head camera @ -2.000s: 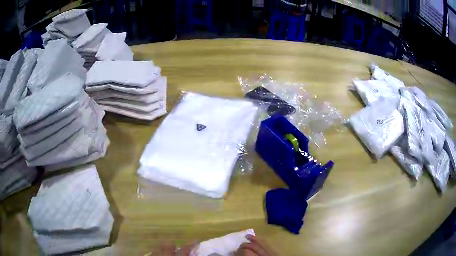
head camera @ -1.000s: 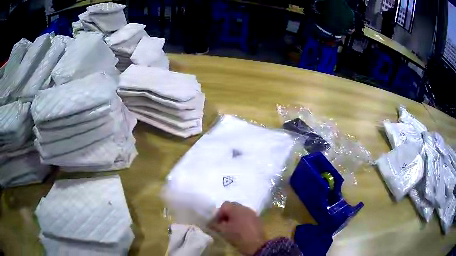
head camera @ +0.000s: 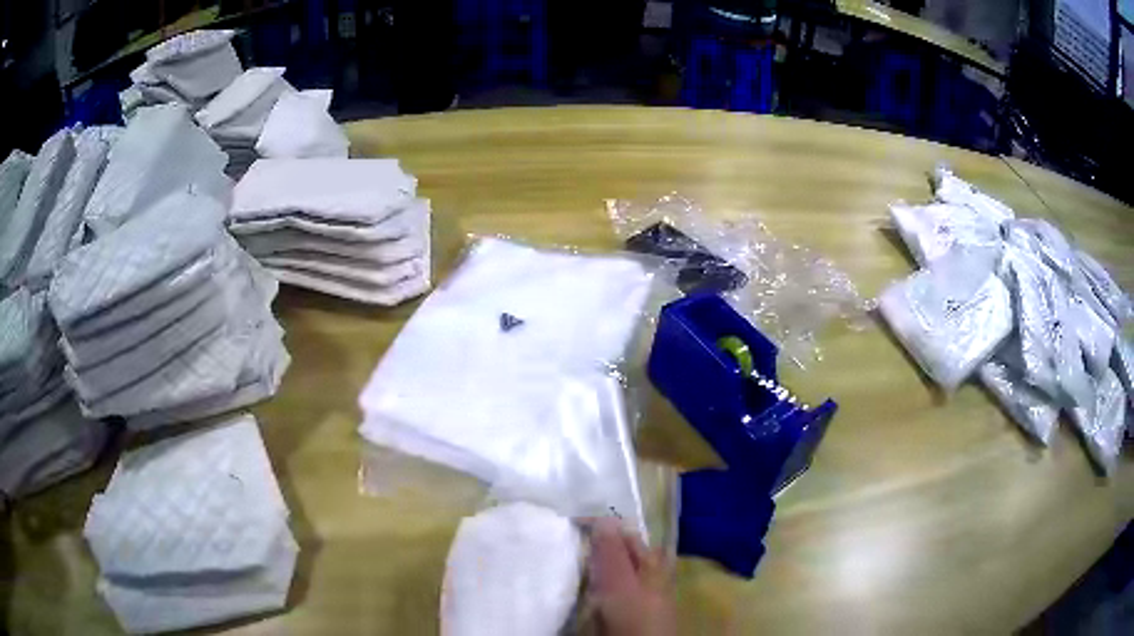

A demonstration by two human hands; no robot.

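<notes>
A folded white textile piece (head camera: 512,572) lies at the bottom centre, blurred. My right hand (head camera: 628,578) is at its right side, gripping the edge of a clear plastic bag (head camera: 591,435) that reaches up over the stack of empty polybags (head camera: 473,360). The stack shows a small dark triangle mark. How far the textile piece is inside the bag cannot be told. My left hand is not in view. The blue tape dispenser (head camera: 715,373), with a yellow-green core, stands right of the stack. A dark blue piece (head camera: 721,519) lies below it.
Tall piles of white quilted pieces (head camera: 149,298) stand at left, with a smaller stack (head camera: 193,522) nearer. Packed bags (head camera: 1020,298) are heaped at right. A black object (head camera: 686,255) lies in crumpled clear film (head camera: 796,273) behind the dispenser. Blue stools are beyond the table.
My right hand has moved from the stack down to the right, and a clear bag now trails from it. The white textile piece shows larger at the bottom centre. The view has shifted.
</notes>
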